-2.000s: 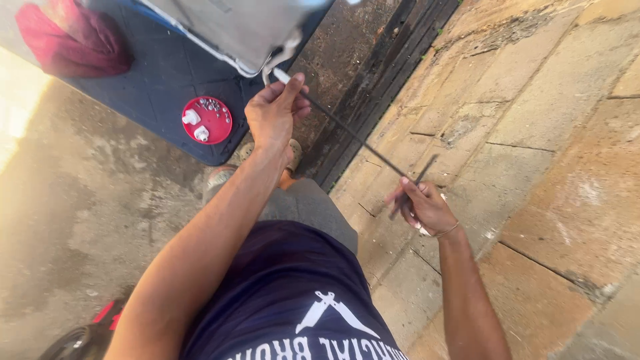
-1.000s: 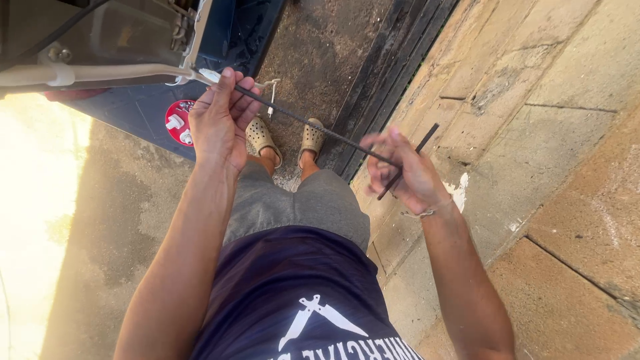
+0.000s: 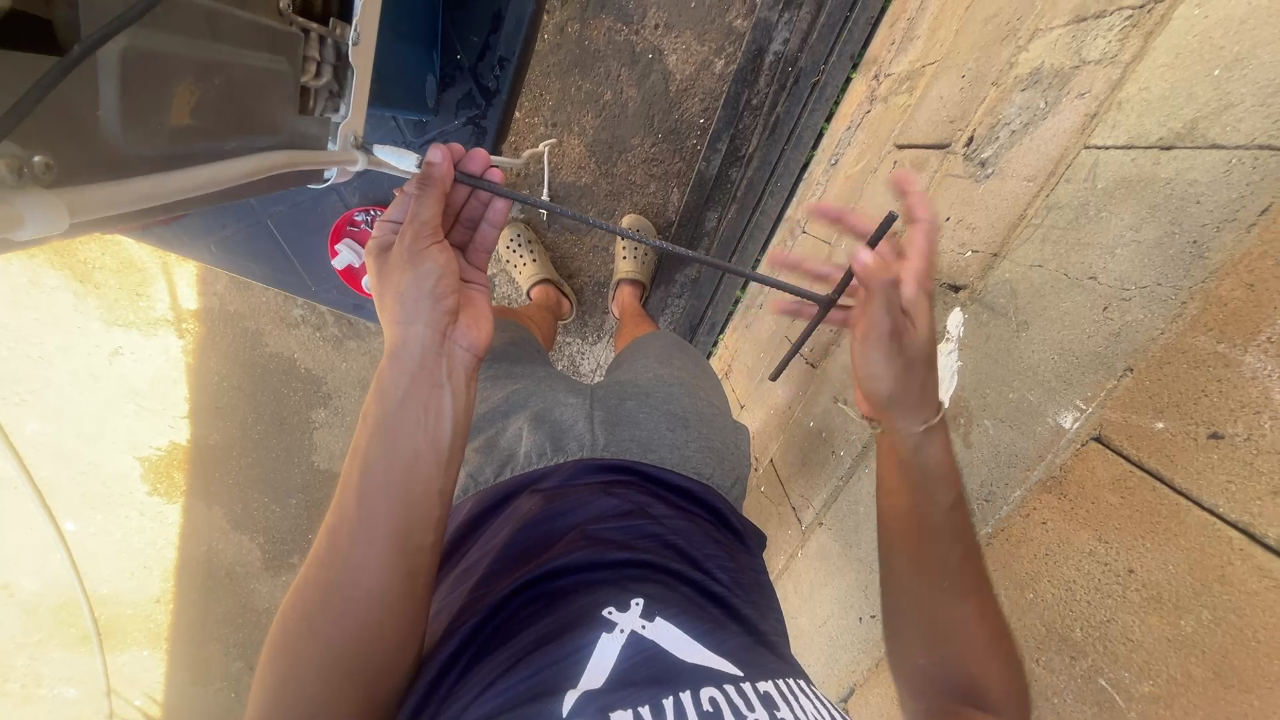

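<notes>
My left hand (image 3: 440,250) grips a thin dark metal rod (image 3: 640,238) with a crossbar at its far end, forming a T. The rod's near end, by a white tip (image 3: 396,157), meets the pale rim of a metal appliance housing (image 3: 200,130); the exact joint is hard to make out. At the crossbar (image 3: 832,296), my right hand (image 3: 890,310) has its fingers spread and blurred, the bar lying against or beside them. A pale hooked piece (image 3: 530,158) with a short dangling part shows behind my left hand.
A red dish (image 3: 350,285) holding white pieces and small metal parts lies on a dark blue mat (image 3: 285,240), left of my feet in clogs (image 3: 634,250). A brick wall (image 3: 1100,300) rises on the right, beside a dark metal channel (image 3: 760,150). A cable (image 3: 60,530) runs at lower left.
My right hand's fingers have spread away from the rod, which they held two seconds ago. The crossbar's tilt has changed. The view has shifted, showing more of the housing.
</notes>
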